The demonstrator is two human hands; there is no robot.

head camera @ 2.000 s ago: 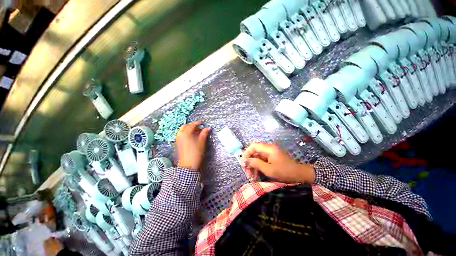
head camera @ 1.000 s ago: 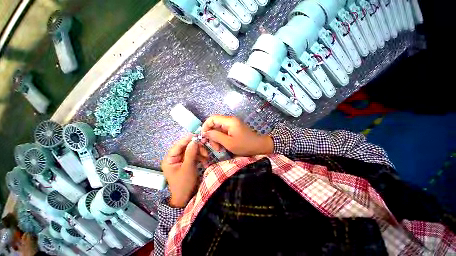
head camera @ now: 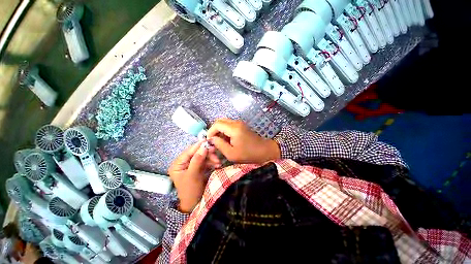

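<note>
A pale mint handheld fan body (head camera: 189,121) lies between my hands, its round head pointing away from me and its handle mostly hidden by my fingers. My left hand (head camera: 190,170) holds it near the neck, with thumb and finger pinched together. My right hand (head camera: 240,142) is on its right side, fingertips meeting the left ones at the neck. A tiny pale piece (head camera: 206,145) shows at the fingertips; I cannot tell what it is. A loose heap of tiny teal inserts (head camera: 117,108) lies on the bubble wrap ahead of my left hand.
Jumbled fans with grilles (head camera: 80,191) lie at the left. Rows of open-handled fans (head camera: 289,77) lie at the upper right. A dotted pale sheet (head camera: 263,125) lies beside my right wrist. The green conveyor (head camera: 98,31) carries two fans. A person's hand (head camera: 30,253) shows at the lower left edge.
My left hand has come from beside the teal heap to meet my right hand at the fan body. The view has shifted. The conveyor fans have moved slightly lately; the hands barely changed since one second ago.
</note>
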